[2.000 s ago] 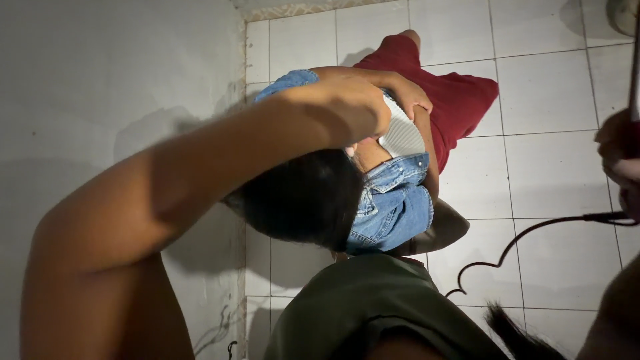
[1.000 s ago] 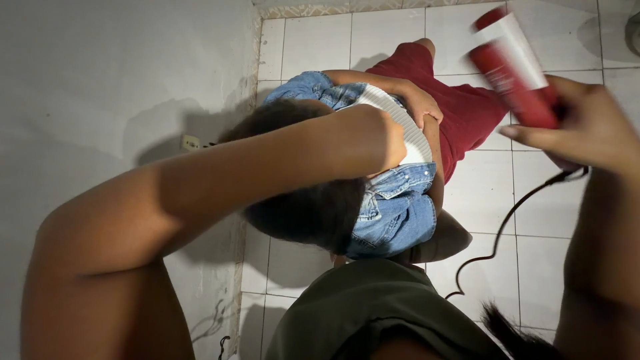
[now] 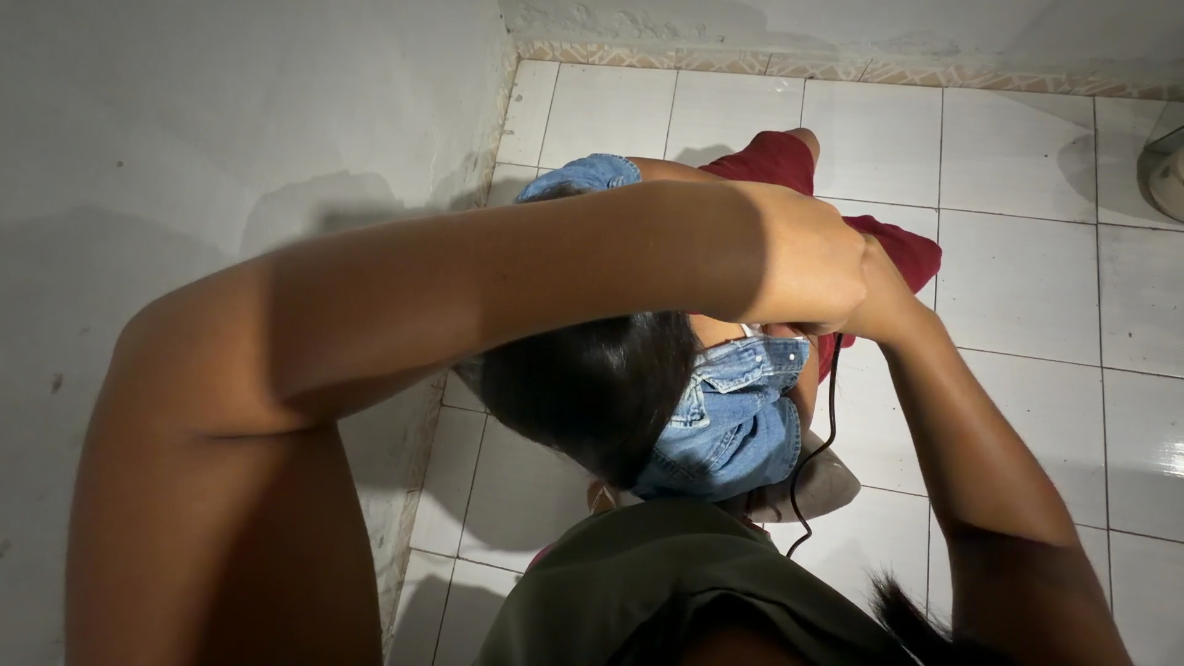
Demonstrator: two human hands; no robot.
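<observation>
A person in a light blue denim jacket (image 3: 731, 435) and dark red bottoms sits low before me, with dark hair (image 3: 592, 388) toward me. Across and above the hair reaches my left arm; my left hand (image 3: 805, 259) is at the person's front, its fingers hidden below it. Touching or overlapping it at the wrist side is my right hand (image 3: 874, 296), whose fingers are hidden behind the left. A dark cord (image 3: 832, 398) hangs down from beneath the hands. The red and white device is out of sight, so what either hand holds cannot be told.
At the left stands a pale wall (image 3: 231, 139). White floor tiles (image 3: 1017, 277) spread to the right, edged by a patterned tile skirting (image 3: 740, 63) at the back. A round object (image 3: 1167, 180) is cut off at the right edge. A dark green garment (image 3: 647, 573) covers my lap.
My right hand, raised at the right with a red and white corded device a second ago, has moved left to meet my left hand. The device is now hidden.
</observation>
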